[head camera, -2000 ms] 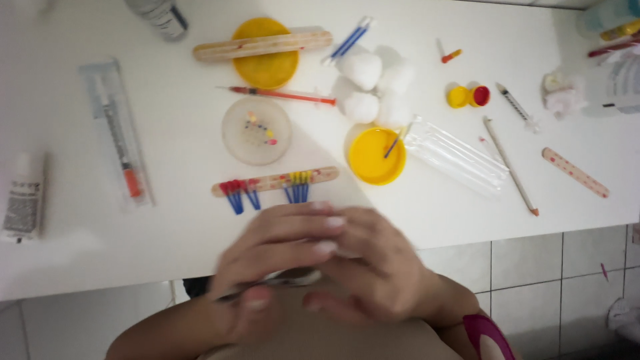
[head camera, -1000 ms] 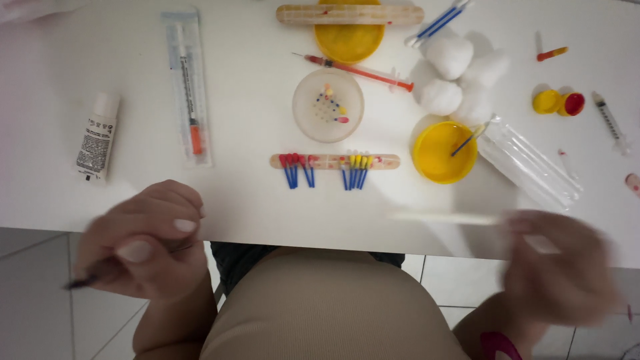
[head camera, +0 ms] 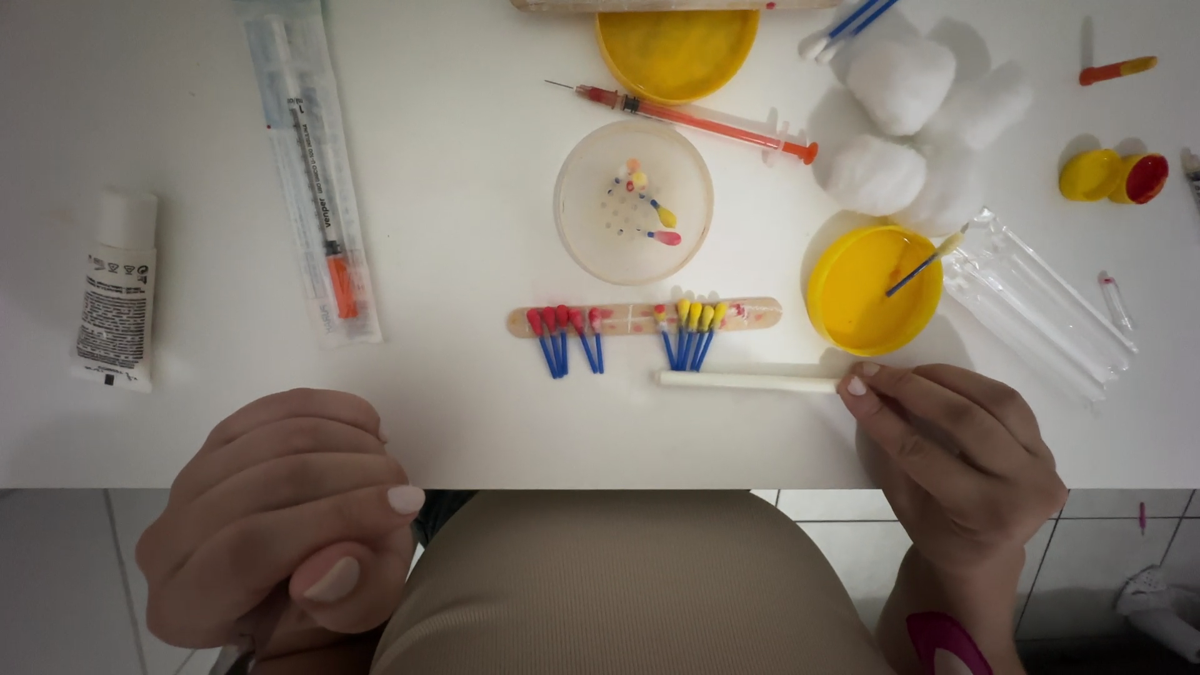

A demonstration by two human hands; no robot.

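Observation:
Between thumb and fingers, my right hand [head camera: 961, 445] pinches one end of a thin white stick [head camera: 750, 381], which lies just in front of a wooden tongue depressor [head camera: 628, 320]. Across that depressor rest several short blue cotton swabs with red tips [head camera: 562, 342] and, to the right, several with yellow tips [head camera: 694, 333]. My left hand [head camera: 291, 516] is curled at the table's near edge; a dark thing partly shows under its fingers, too hidden to name. Beyond the depressor, a round translucent dish [head camera: 581, 220] holds cut swab tips. A swab leans in a yellow lid [head camera: 825, 300].
A white tube [head camera: 117, 291] and a packaged syringe [head camera: 323, 187] lie at left. An uncapped syringe [head camera: 703, 122] points its needle left, near another yellow lid [head camera: 680, 52]. Cotton balls [head camera: 900, 84], clear plastic packaging [head camera: 1041, 305] and small yellow pots [head camera: 1092, 175] are at right.
My hands were together two seconds ago and are now apart. The white stick in my right hand has come in to the left, close to the swabs. The view has shifted.

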